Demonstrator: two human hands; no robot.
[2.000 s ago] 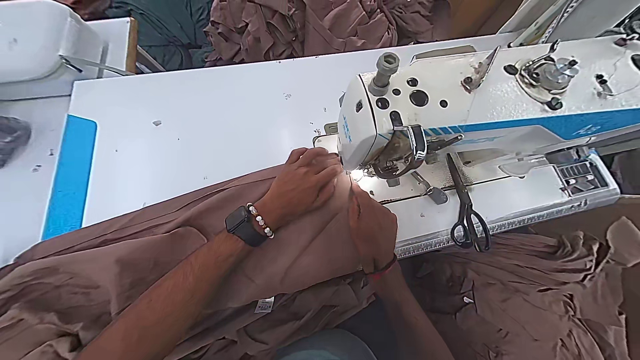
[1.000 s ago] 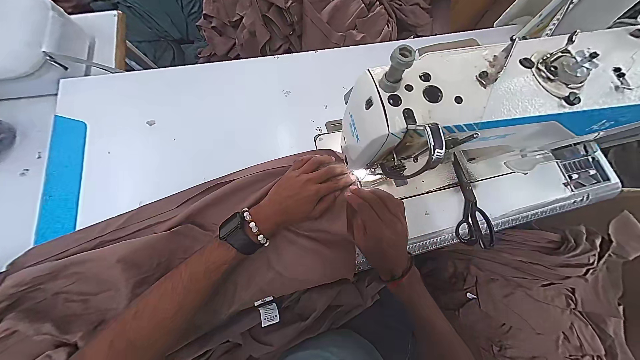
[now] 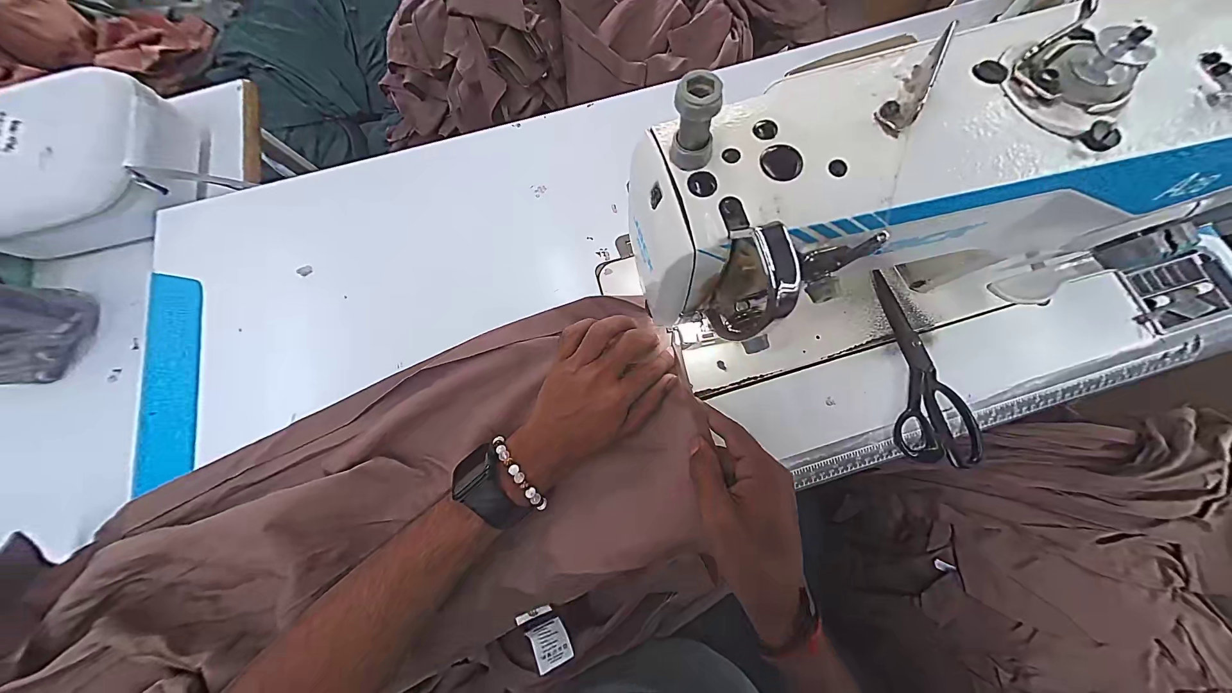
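Observation:
Brown fabric [image 3: 385, 481] stretches over the table's front up to the lit needle area of a white and blue sewing machine [image 3: 712, 221]. My left hand [image 3: 606, 385] lies on the cloth just left of the presser foot, fingers bent and pressing down. At the cloth's right edge, my right hand [image 3: 751, 510] pinches the fabric between thumb and fingers, a little below the needle area. The needle itself is hidden behind the machine head. A white care label [image 3: 550, 643] shows on the fabric near my lap. Black-handled scissors [image 3: 929, 395] rest on the machine bed.
Heaped brown cloth [image 3: 1039, 558] lies at the lower right, with more brown cloth [image 3: 472, 67] behind the table [image 3: 385, 250]. A dark green cloth bundle [image 3: 298, 67] is at the back. Part of another white machine [image 3: 67, 154] stands at the left. A ruler strip [image 3: 847, 467] runs along the front edge.
My right hand has moved down the cloth's edge, away from the needle area and from my left hand. My left hand stays on the fabric beside the presser foot.

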